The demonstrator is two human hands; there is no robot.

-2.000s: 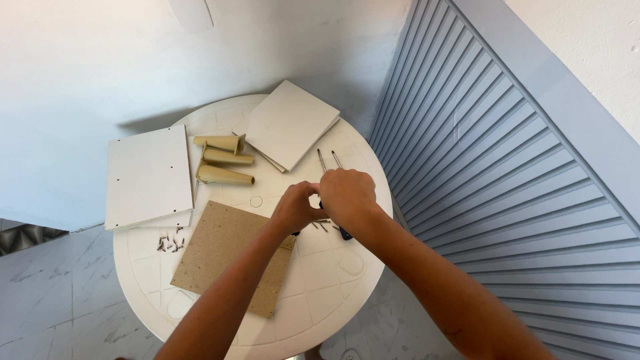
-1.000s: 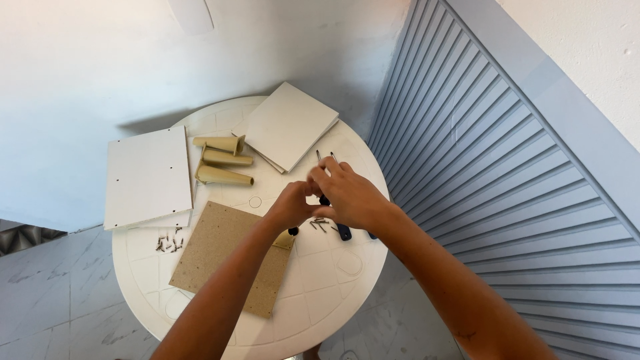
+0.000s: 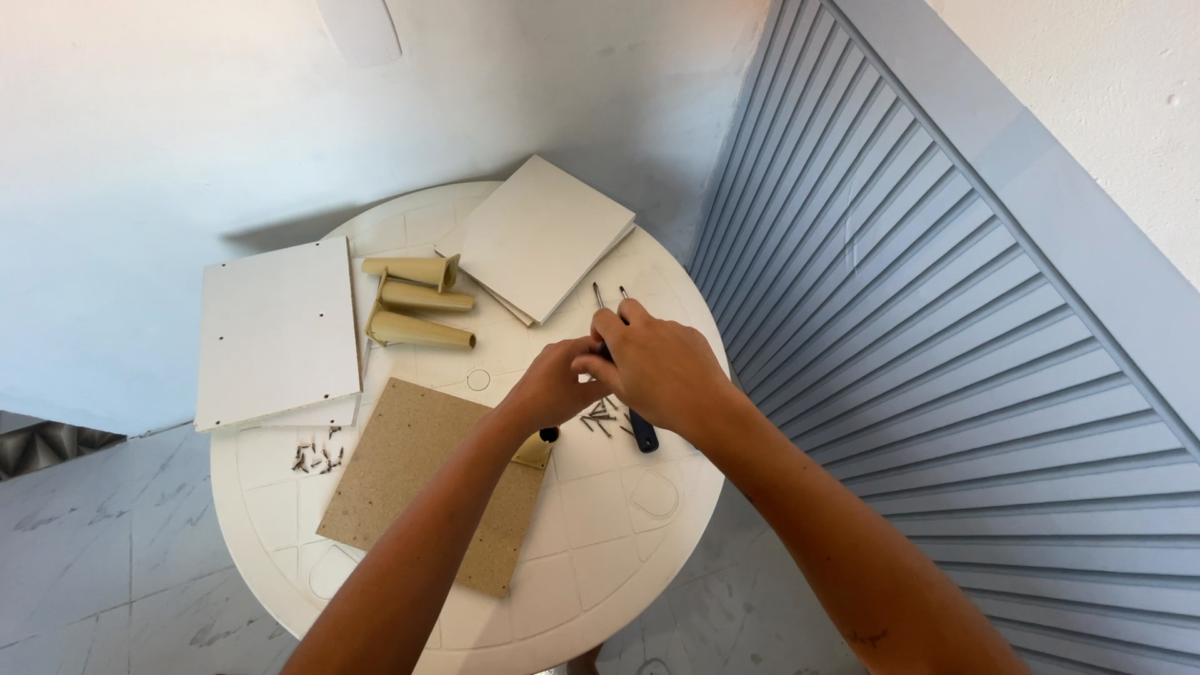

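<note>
My left hand (image 3: 553, 384) and my right hand (image 3: 656, 366) meet above the right part of a round white plastic table, fingertips close together. Something small and dark shows between the fingers, too hidden to name. Two screwdriver shafts (image 3: 597, 296) stick out beyond my right hand, and a dark screwdriver handle (image 3: 643, 433) lies below it. Several loose screws (image 3: 598, 414) lie under the hands. Below my left wrist, a gold-coloured furniture leg (image 3: 534, 452) with a dark tip is at the right edge of a bare particle board (image 3: 412, 450), partly hidden by my forearm.
Three gold-coloured legs (image 3: 422, 328) lie behind the particle board. White panels (image 3: 544, 234) are stacked at the back, and drilled white panels (image 3: 277, 333) overhang the table's left edge. More small screws (image 3: 317, 457) lie at left. A slatted grey-blue panel (image 3: 937, 309) stands at right.
My right hand has shifted and its fingers have changed position over the screwdrivers. More of the loose screws and the dark handle show than two seconds ago. My left hand stays nearly in place.
</note>
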